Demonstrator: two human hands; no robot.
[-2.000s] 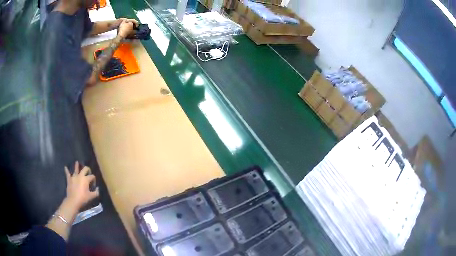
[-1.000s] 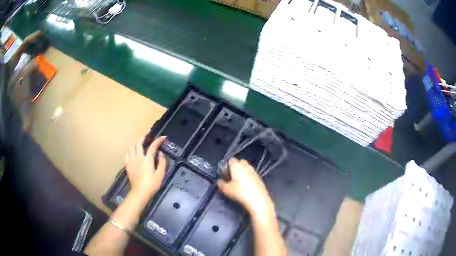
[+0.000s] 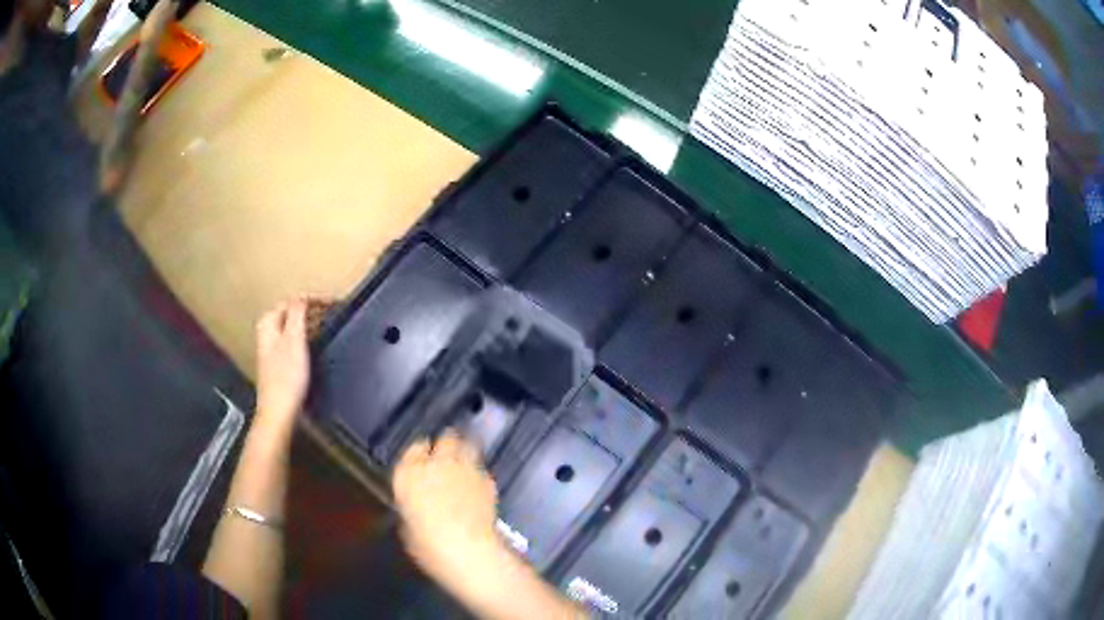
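The wide black blister tray [image 3: 684,315] lies under my hands. Its back-row pockets and front-left pocket hold no frames. Thin black phone frames [image 3: 620,451] lie in several front-row pockets towards the right. My right hand [image 3: 450,494] is closed on the near end of a blurred bunch of black frames [image 3: 545,333], tilted over a front-row pocket; how many is unclear. My left hand [image 3: 282,354], with a bracelet on the wrist, is at the tray's left edge; its fingertips are blurred and their hold is unclear.
A tall white tray stack [image 3: 847,158] stands beyond the tray on the green belt [image 3: 569,61], another white stack [image 3: 969,533] at right. A red patch [image 3: 983,317] shows between them. A neighbouring worker's arm [image 3: 131,109] is beside an orange bin [image 3: 176,67] at upper left.
Both hands have come to the tray. Compared with one second ago, frames are gone from the back-row and front-left pockets. My right hand's bunch has moved towards the front row.
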